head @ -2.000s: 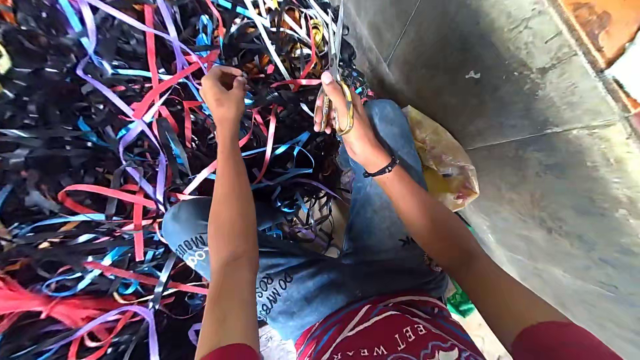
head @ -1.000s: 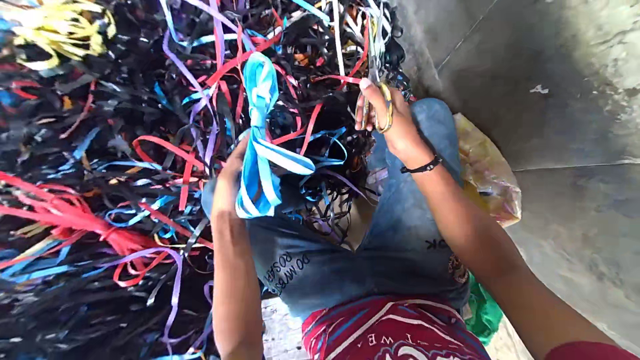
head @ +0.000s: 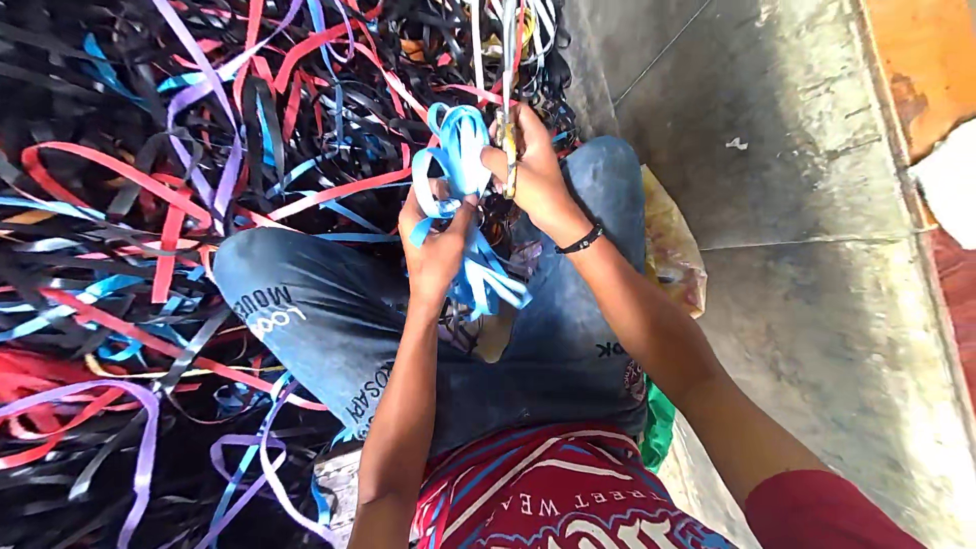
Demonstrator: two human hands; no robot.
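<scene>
A tied bundle of light-blue plastic strips (head: 467, 156) is between my two hands, above my lap. My left hand (head: 438, 236) grips it around the middle, with loose ends hanging below. My right hand (head: 534, 171) has the scissors (head: 507, 145) by their yellowish handles, blades pointing away from me, and its thumb rests against the bundle's right side. Whether the blades are apart is hard to tell. A dark bracelet (head: 581, 240) circles my right wrist.
A tangled heap of black, red (head: 335, 187), purple (head: 145, 450) and blue strips spreads at the left and ahead. White strips (head: 540, 30) lie beyond the scissors. A yellowish plastic bag (head: 671, 244) sits beside my right knee, on the grey concrete floor (head: 793, 305). Green plastic (head: 657, 427) shows by my hip.
My left hand was without the blue bundle two seconds ago, then held it at the left one second ago. Now the bundle is beside my right hand, which keeps the scissors throughout.
</scene>
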